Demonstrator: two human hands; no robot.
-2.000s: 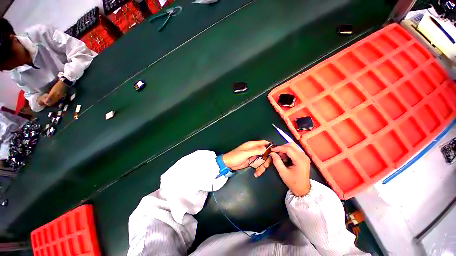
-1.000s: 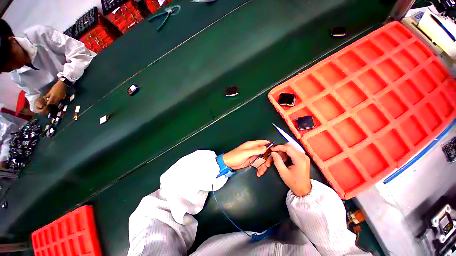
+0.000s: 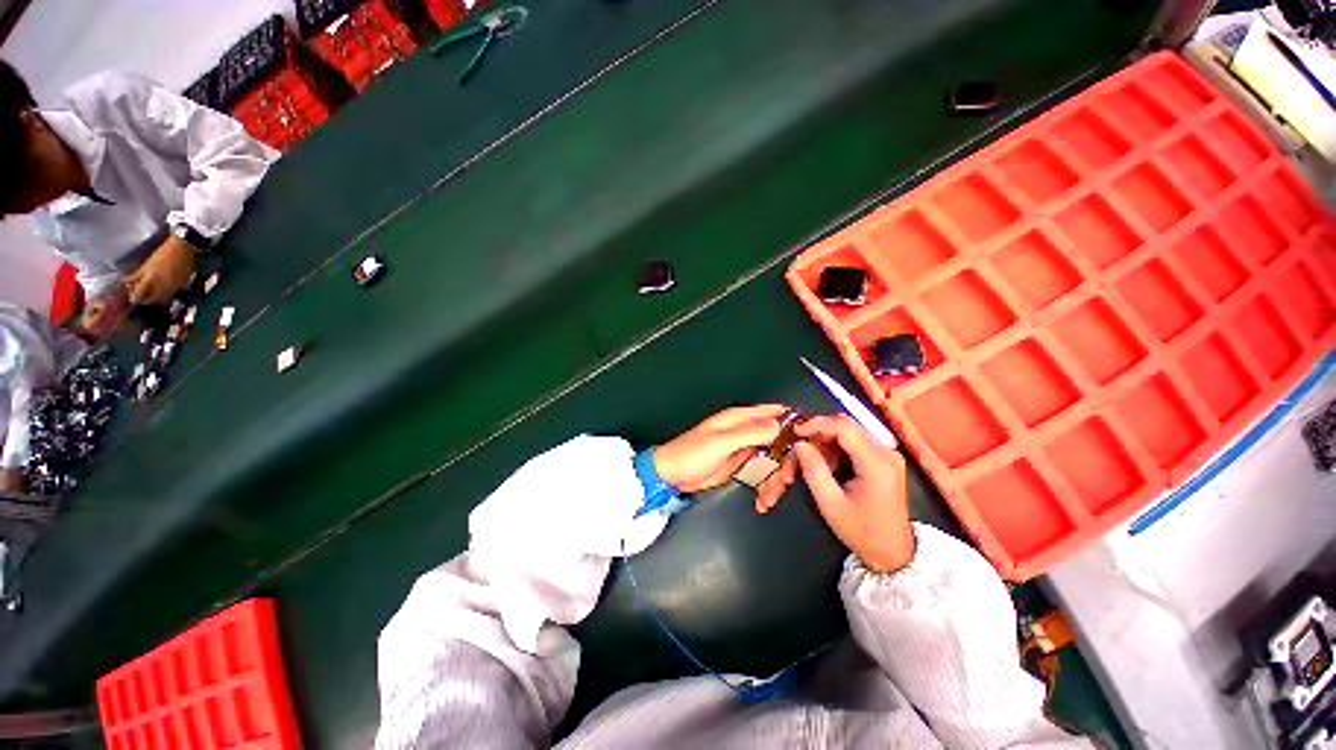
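Note:
My left hand (image 3: 722, 451), with a blue strap at the wrist, holds a small part with a white square face (image 3: 758, 469) and an orange-brown flex tail. My right hand (image 3: 857, 484) pinches the same part at its upper end, fingertips close to the left ones. The fingers hide much of the part. A pale pointed tool (image 3: 850, 403) lies beside the orange-red pocket tray (image 3: 979, 516). Two black square modules (image 3: 897, 355) sit in pockets at the tray's left end.
The green belt (image 3: 513, 249) carries black modules (image 3: 655, 277) and a small white square (image 3: 289, 358). Pliers (image 3: 479, 41) lie beyond. A person in white works at upper left. A second red tray (image 3: 198, 681) is at lower left. A fixture (image 3: 1300, 645) stands at right.
The loose modules and white square on the belt have moved left and slightly down. More of the held part's white face shows. The fixture has come into view at lower right.

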